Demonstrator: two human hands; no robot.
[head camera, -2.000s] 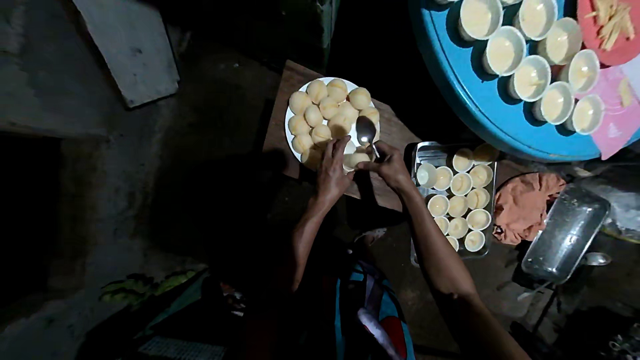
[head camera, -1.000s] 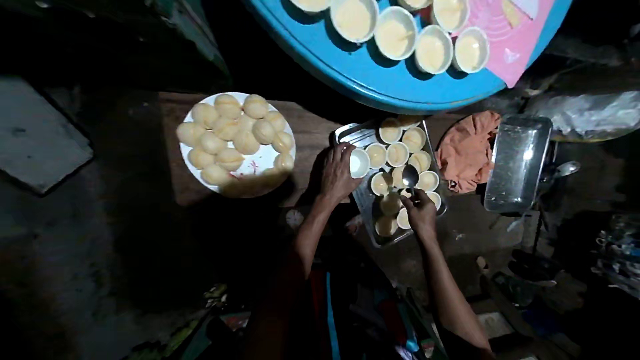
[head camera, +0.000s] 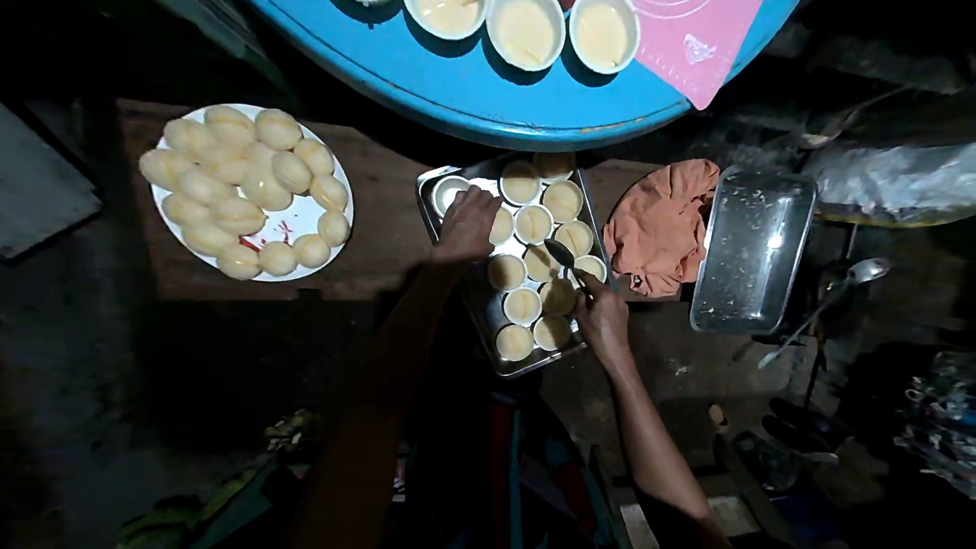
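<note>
A metal tray (head camera: 488, 316) holds several small white cups of pale yellow cake. My right hand (head camera: 602, 316), at the tray's right edge, grips a dark metal spoon (head camera: 560, 253) whose bowl lies over the cups. My left hand (head camera: 469, 225) rests over the tray's upper left part, beside an empty-looking white cup (head camera: 450, 194); its fingers reach between that cup and a filled cup (head camera: 533, 223). Whether the fingertips hold anything is hidden. To the left, a white plate (head camera: 293, 213) carries several round pale cakes.
Above stands a blue round table (head camera: 488, 107) with cups of batter (head camera: 526, 34) and a pink mat (head camera: 686, 46). Right of the tray lie an orange cloth (head camera: 659, 229), a clear rectangular container (head camera: 755, 252) and a spoon (head camera: 869, 269). A wooden board (head camera: 381, 198) runs beneath plate and tray.
Both hands have gone from the plate to the tray. The white cup that was in my left hand one second ago now stands at the tray's upper left corner. The view has shifted.
</note>
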